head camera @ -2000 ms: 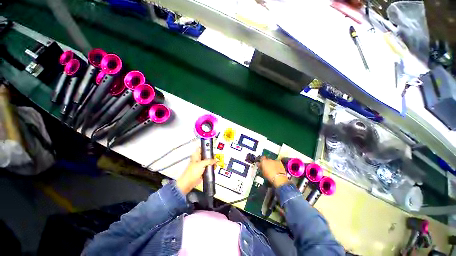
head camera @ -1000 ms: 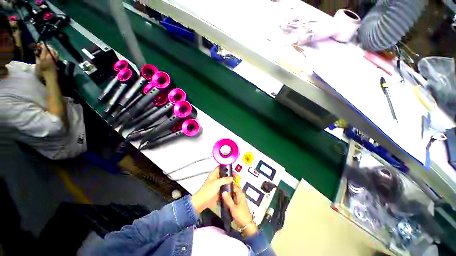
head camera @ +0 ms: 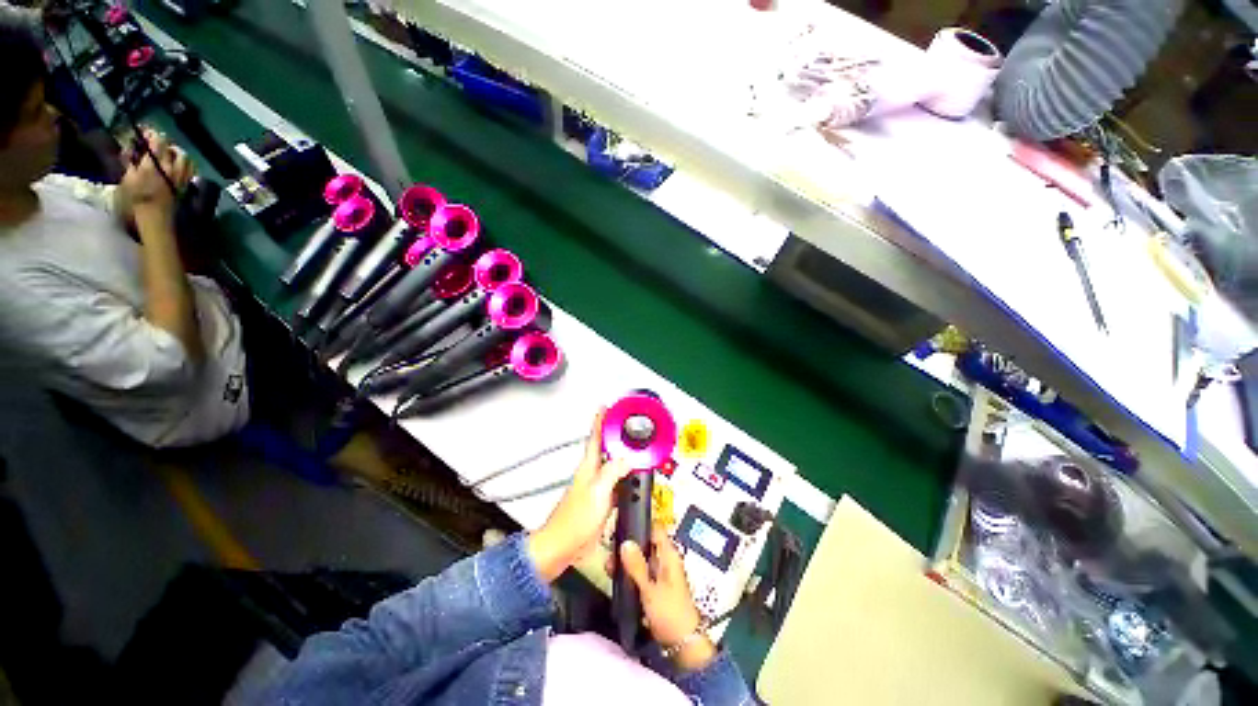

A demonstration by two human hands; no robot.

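A dark hair dryer (head camera: pixel 632 531) with a pink ring head stands upright in front of me, its head over the test panel's left edge. My left hand (head camera: pixel 586 503) holds it just below and beside the pink ring. My right hand (head camera: pixel 664 593) holds the lower handle. The white test panel (head camera: pixel 724 590) has two dark-framed displays, the lower one glowing pale blue, and yellow round parts (head camera: pixel 694 440). A dark plug (head camera: pixel 749 517) is at the panel's right edge, with black cord bundled beside it.
Several pink-headed dryers (head camera: pixel 512 306) lie in a row to the left. A seated person (head camera: pixel 117 304) works at far left. The green belt (head camera: pixel 662 331) runs behind the bench. A beige board (head camera: pixel 855 621) and a bin of clear plastic-wrapped parts (head camera: pixel 1055 538) are at right. A cluttered white shelf (head camera: pixel 773 152) is above.
The view has swung left, bringing the seated person into view. My right hand has moved from the panel's right side onto the dryer handle. My left hand has slid up towards the ring.
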